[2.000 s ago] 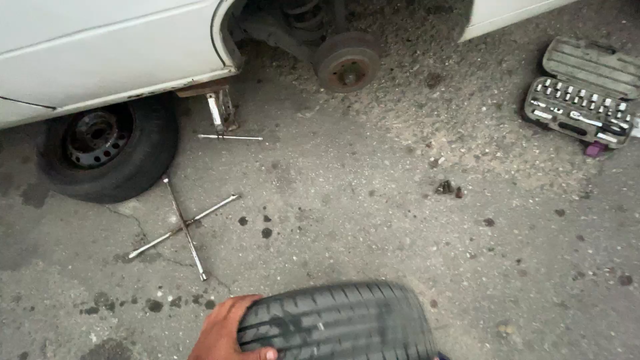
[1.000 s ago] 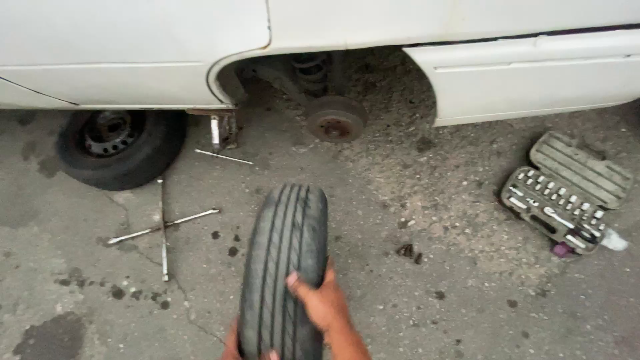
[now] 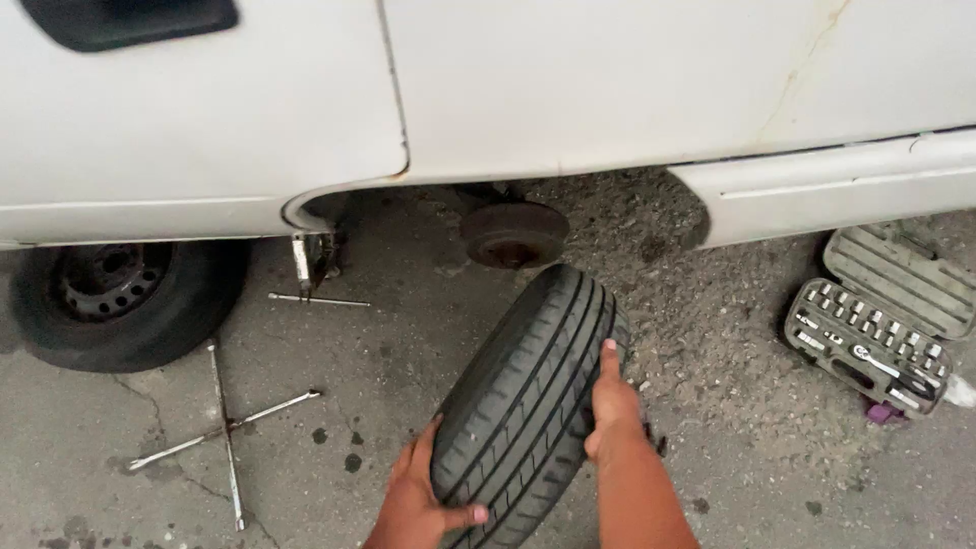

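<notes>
A tire (image 3: 534,404) stands upright between my hands, its tread facing me and its top leaning to the right. My left hand (image 3: 427,488) grips its lower left side, thumb on the tread. My right hand (image 3: 614,404) presses on its right side, fingers partly hidden. Just beyond the tire's top is the bare, rusty brake drum (image 3: 515,235) under the wheel arch of a white car (image 3: 534,91). A jack (image 3: 309,263) stands below the sill, left of the drum, with a thin metal bar (image 3: 320,300) at its foot.
Another wheel with a steel rim (image 3: 114,305) lies partly under the car at left. A four-way lug wrench (image 3: 226,425) lies on the asphalt nearby. At right sits an open socket set case (image 3: 869,347), with a purple object (image 3: 883,412) at its edge. Small dark pieces (image 3: 656,438) lie right of my right wrist.
The tire has moved toward the car and the brake drum, and now leans to the right. Both hands have moved with it; two seconds ago only one hand showed on it.
</notes>
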